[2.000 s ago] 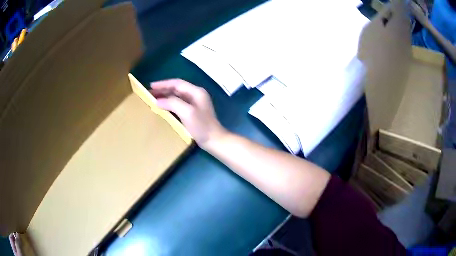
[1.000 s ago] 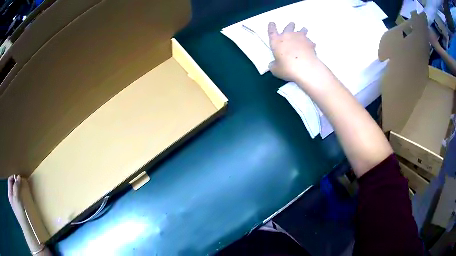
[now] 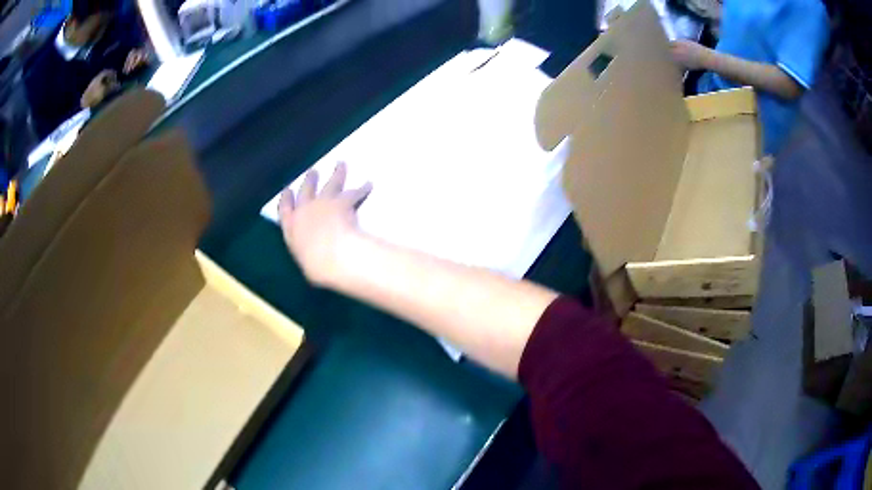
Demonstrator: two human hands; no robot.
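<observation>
My right hand (image 3: pixel 325 228) lies with fingers spread on the left end of the stack of white inserts (image 3: pixel 430 144) on the dark green bench. It is not closed around anything that I can see. An open brown carry box (image 3: pixel 182 383) stands on the bench to the left, cut off by the picture's left and bottom edges. Its tall box lid (image 3: pixel 105 287) stands up at the back and its right end wall (image 3: pixel 250 299) faces the inserts. My left hand is not in view.
Stacked brown boxes (image 3: pixel 688 335) stand at right beside the bench, with an open one (image 3: pixel 712 191) on top. A person in blue (image 3: pixel 770 67) is behind them. Another person (image 3: pixel 81 67) sits at upper left. A blue stool (image 3: pixel 832 467) shows at lower right.
My right hand has gone from the box's end wall to the white inserts, now at their left end. My left hand has left the picture. The view has swung up and right.
</observation>
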